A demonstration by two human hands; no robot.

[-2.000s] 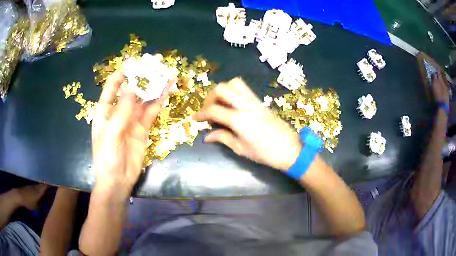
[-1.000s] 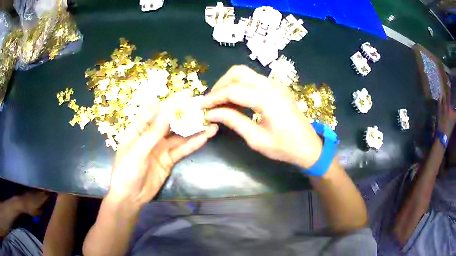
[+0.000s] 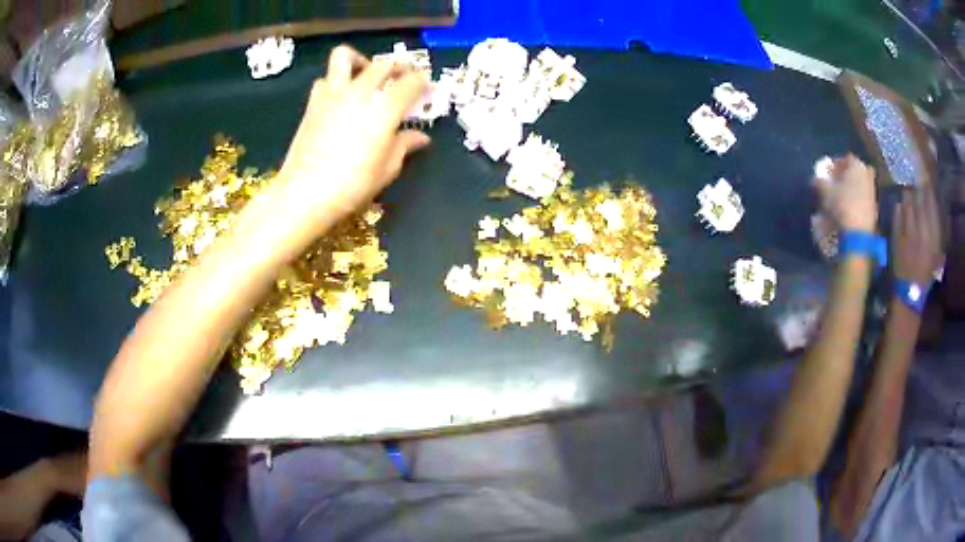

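Note:
My left hand [image 3: 360, 122] reaches to the far side of the table, fingers apart, at the left edge of a cluster of white housings [image 3: 494, 90]; it partly covers the nearest ones. My right hand [image 3: 850, 196], with a blue wristband, is at the far right, small and blurred, its fingers closed around a white housing [image 3: 825, 167]. A left pile of gold contacts [image 3: 333, 291] lies partly under my left forearm. A right pile of gold contacts [image 3: 571, 259] lies at the middle.
Spaced white housings [image 3: 721, 204] lie at right; another [image 3: 270, 56] is at upper left. Clear bags of gold contacts [image 3: 90, 132] lie far left. A blue sheet [image 3: 603, 26] and a brown-edged strip are at the far edge. A brown-edged tray [image 3: 889, 132] and a neighbour's hand [image 3: 918, 228] are far right.
My hands have parted from the housing held over the left pile. My left hand moved up to the far cluster; my right moved far right with a housing. The view shifted, showing the whole right pile.

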